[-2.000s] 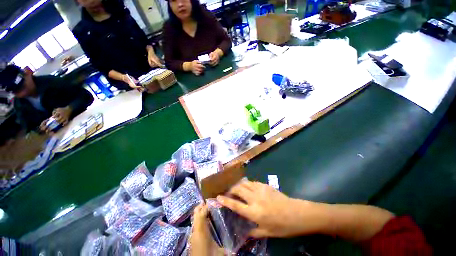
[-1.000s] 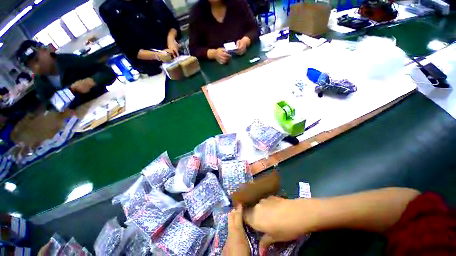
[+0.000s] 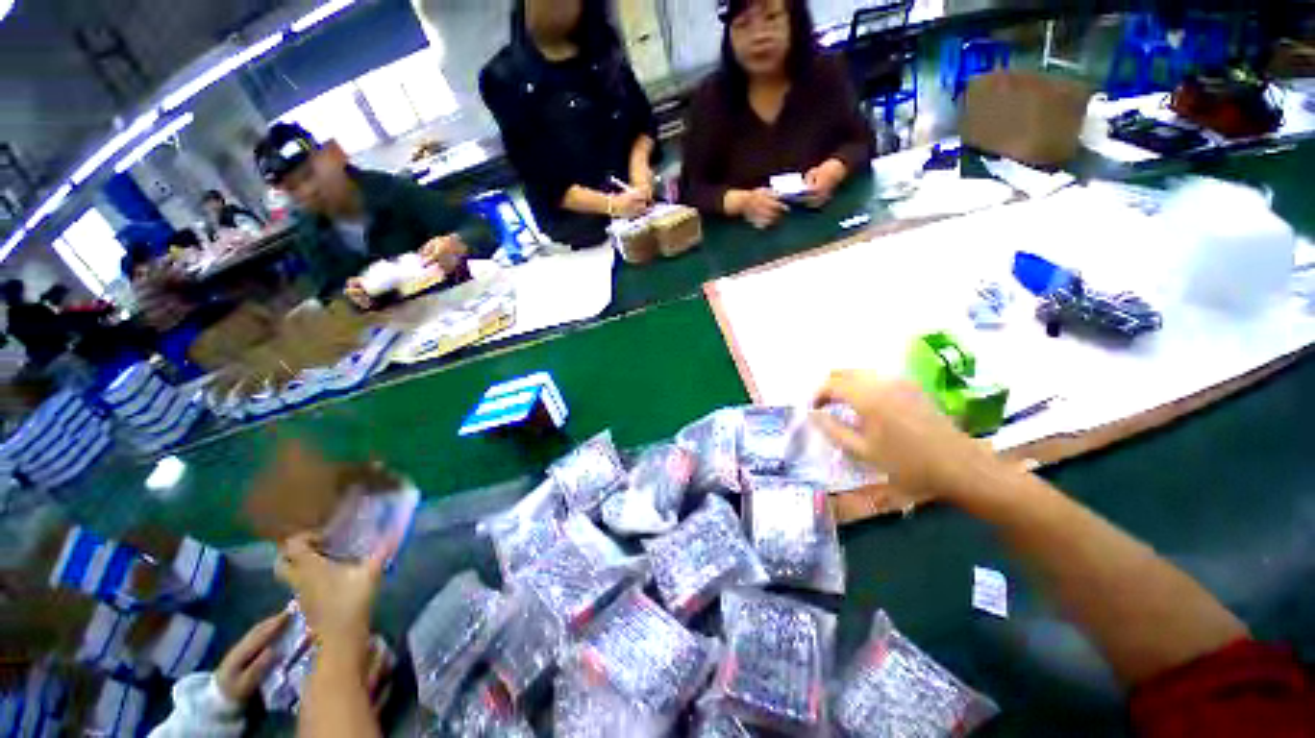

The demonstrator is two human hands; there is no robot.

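My left hand, blurred, holds up a small open carton with its brown flap raised and a silvery bubble-wrapped product at its opening. My right hand is beside the lime green tape dispenser, its fingers on a bubble-wrapped product at the board's corner; its exact grip is partly hidden. Many more bubble-wrapped products lie heaped between my hands. A blue-and-white carton sits on the green bench behind the heap.
Another person's hand with a pale sleeve is beside my left forearm. Open cartons stand at left. The white-covered board bears a dark cable bundle and clear plastic bags. A paper slip lies at right. Three people are opposite.
The view has swung left. My left hand has moved left with the carton. My right hand has left the carton and reached the product by the dispenser. The blue-and-white carton now shows.
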